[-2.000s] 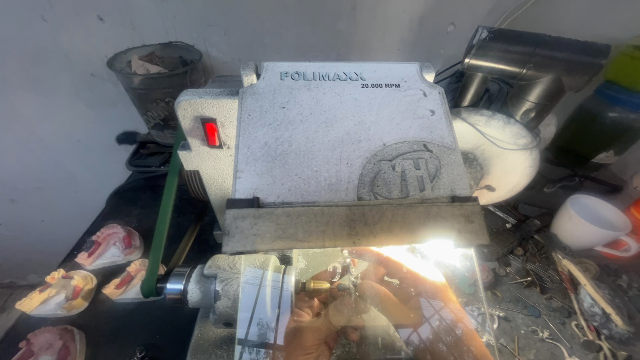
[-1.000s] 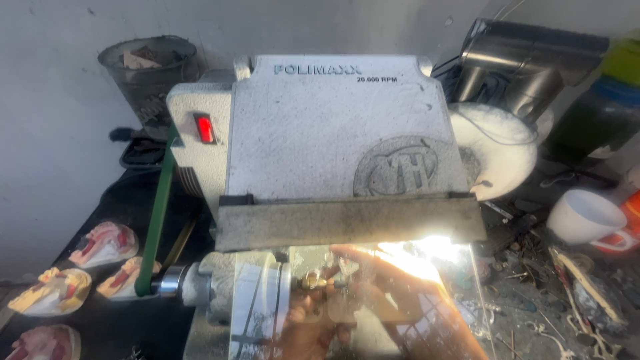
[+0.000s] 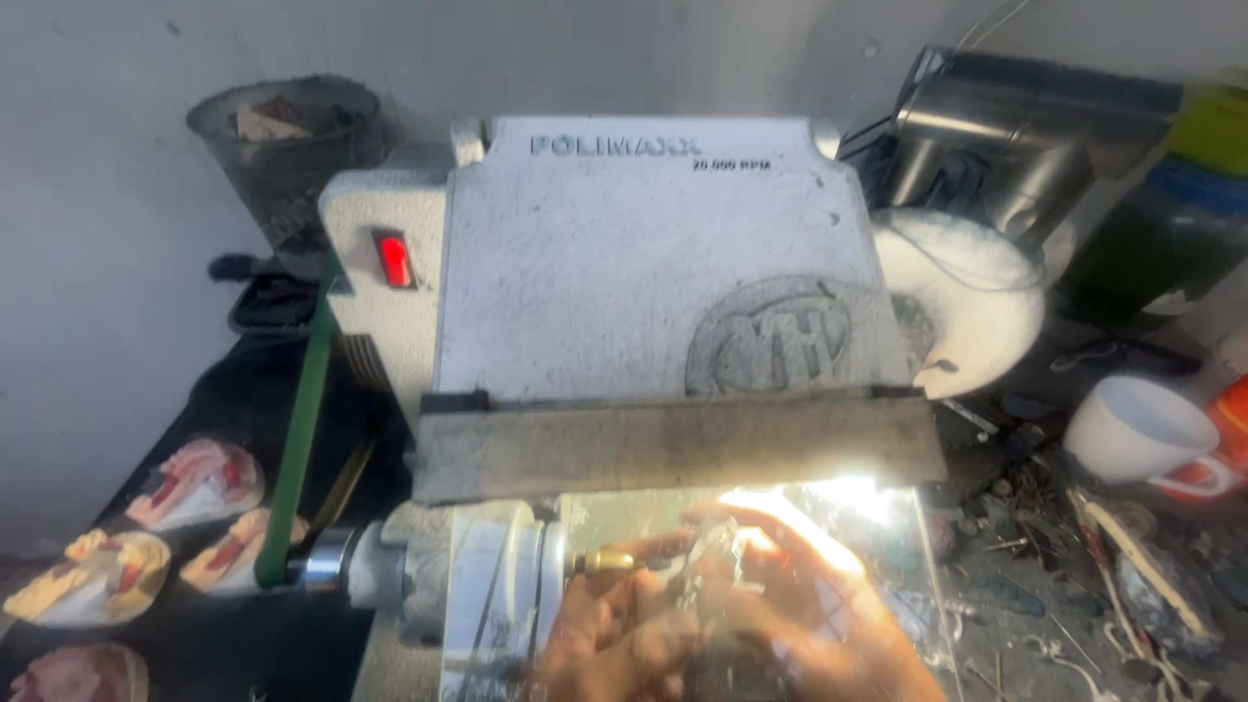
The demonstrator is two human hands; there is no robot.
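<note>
Behind the clear shield (image 3: 926,585) of a bench polishing machine (image 3: 643,253), both hands hold one small metal piece (image 3: 717,551), perhaps a dental framework. My left hand (image 3: 614,634) is at its left side, fingers curled just under the brass-coloured spindle tip (image 3: 604,562). My right hand (image 3: 829,604) grips it from the right, beneath a bright lamp glow. The piece is at the small bit on the spindle; glare and blur hide whether they touch. A red rocker switch (image 3: 394,259) glows on the housing, and a green belt (image 3: 300,448) runs down to the spindle's metal pulley (image 3: 327,561).
Several plaster dental models (image 3: 93,575) lie on the dark surface at left. A bucket (image 3: 292,156) stands behind them. To the right are a white mug (image 3: 1139,429), scattered wire scraps and sticks (image 3: 1146,565), a white round part (image 3: 985,302) and a metal cylinder (image 3: 1033,107).
Both hands have shifted and turned the metal piece behind the shield. One second ago the fingers covered more of the spindle tip, which now shows again.
</note>
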